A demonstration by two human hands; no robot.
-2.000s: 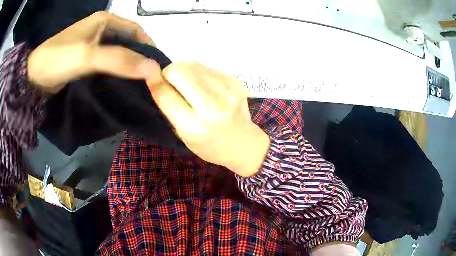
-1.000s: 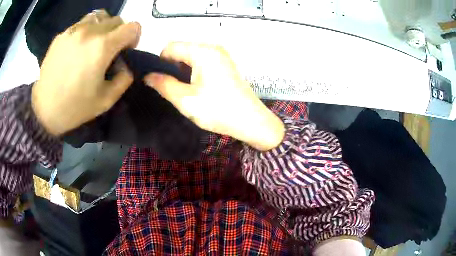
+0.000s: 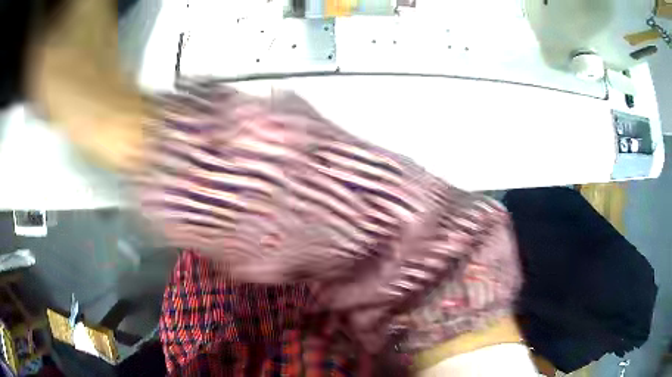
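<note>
My right hand (image 3: 85, 96) is at the upper left, strongly blurred, with its striped sleeve stretched across the middle of the view. A black mass (image 3: 11, 59), probably the garment piece, shows at the upper left edge beside the hand and is cut off by the frame. The fingers are too blurred to tell if they hold it. My left hand is not in view. The white sewing machine bed (image 3: 471, 132) lies beyond the sleeve, and part of it is hidden by the sleeve.
A metal plate (image 3: 313, 44) and an orange piece (image 3: 338, 6) show at the top. The control panel (image 3: 632, 143) is at the bed's right end. A black cloth heap (image 3: 575, 280) hangs at lower right beside a wooden bar (image 3: 604, 205). A box with papers (image 3: 81, 335) stands lower left.
My right hand has swung far left, its sleeve now crossing the view. My left hand has left the picture. The black cloth has moved from the middle left; only black at the edge shows.
</note>
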